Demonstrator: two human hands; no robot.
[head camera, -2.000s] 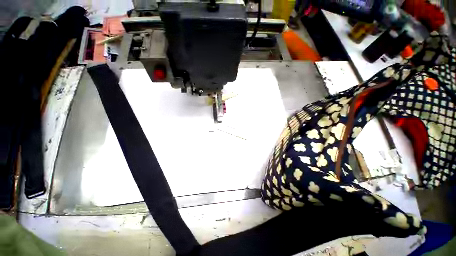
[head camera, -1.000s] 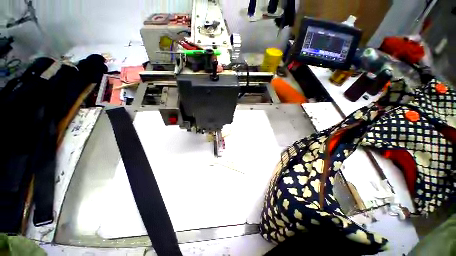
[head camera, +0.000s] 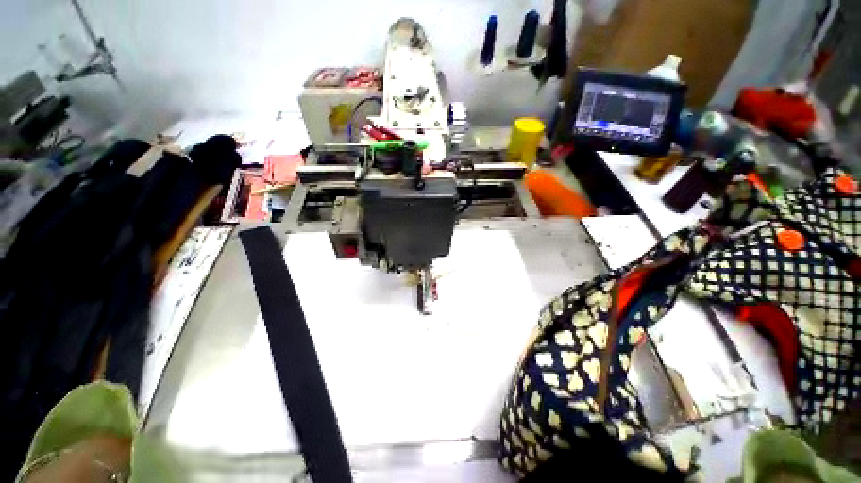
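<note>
The patterned bag body (head camera: 566, 377), navy-black with cream flowers, lies bunched at the right of the white work sheet (head camera: 387, 377). A brown-orange line and red lining show at its opening. A flat black webbing strap (head camera: 295, 354) runs down the left of the sheet and leaves the picture at the bottom edge. The needle and presser foot (head camera: 425, 291) stand over the sheet with no cloth under them. Only light green sleeves show of my arms, at the bottom left with some skin, and at the bottom right. Both hands are cut off by the bottom edge.
The sewing machine head (head camera: 408, 224) overhangs the middle. A black strap pile (head camera: 85, 255) is at left. Another patterned bag (head camera: 802, 274) lies at right. The lit control screen (head camera: 623, 113), a yellow container (head camera: 525, 141) and dark thread cones (head camera: 529, 36) are behind.
The view has tilted up, showing more wall and machine. The green sleeves now reach further into the picture at both bottom corners. The bag and strap keep about their places on the table.
</note>
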